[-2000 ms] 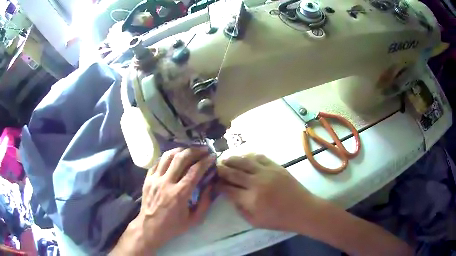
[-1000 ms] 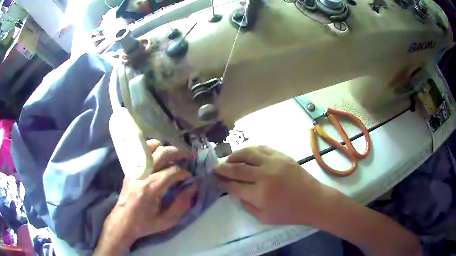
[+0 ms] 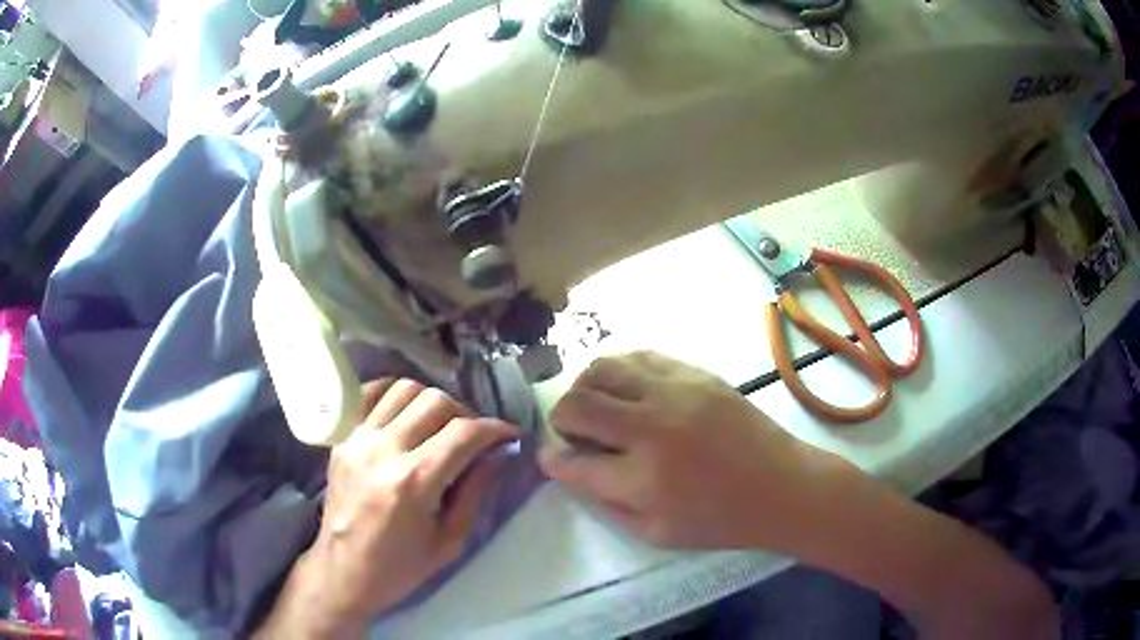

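The grey-blue garment (image 3: 206, 400) lies in loose folds left of the machine head, and part of it runs under my left hand to the presser foot (image 3: 481, 354). A folded edge (image 3: 510, 390) of the cloth lies at the foot. My left hand (image 3: 406, 488) pinches the cloth just in front of the foot, thumb and index finger together. My right hand (image 3: 650, 444) is at the right side of the folded edge, fingertips curled on the cloth; its exact grip is partly hidden.
The cream sewing machine arm (image 3: 750, 138) spans the top. Orange-handled scissors (image 3: 844, 335) lie on the white bed (image 3: 963, 363) under it. Dark cloth (image 3: 1063, 488) is at the right, pink items (image 3: 15, 363) at the far left.
The cloth under my hands has shifted and its folded edge shows at the foot. My left fingers have moved from beside the foot to pinch the cloth in front. The camera view has shifted slightly.
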